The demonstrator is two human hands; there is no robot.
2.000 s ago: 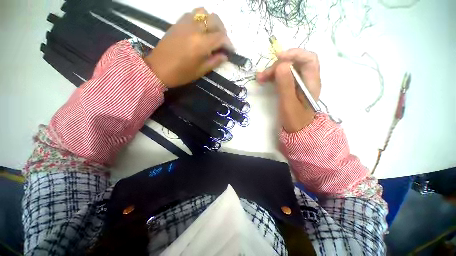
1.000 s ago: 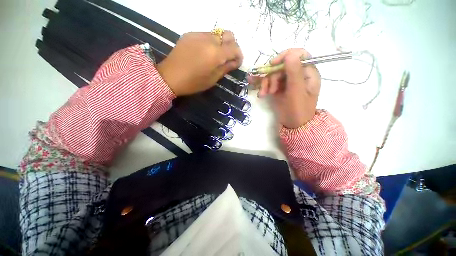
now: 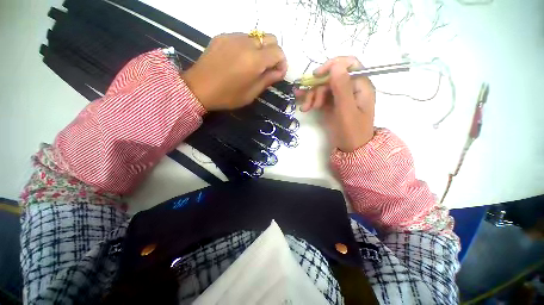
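Observation:
Black straps (image 3: 101,44) lie fanned on the white table, running from the upper left toward the middle. Shiny D-rings (image 3: 274,143) show at their near right ends. My left hand (image 3: 238,70), with a gold ring on a finger, is closed on the end of the uppermost strap; its fingertips are partly hidden. My right hand (image 3: 348,98) holds a slim pen-like tool (image 3: 382,69) with a yellowish section and a silver shaft. The tool's yellowish end is at that strap's end, close to my left fingertips. Whether it touches the strap cannot be told.
Dark waste thread (image 3: 346,15) lies tangled at the top of the white table (image 3: 507,143). A pale thin cord (image 3: 451,98) curves right of my right hand. A red-ended lead (image 3: 475,124) lies near the right. My dark apron (image 3: 238,208) meets the table's front edge.
From two seconds ago, my right hand has turned the tool from steep to nearly level, its yellowish end now at the strap. My left hand has shifted slightly, first right, then a little back left.

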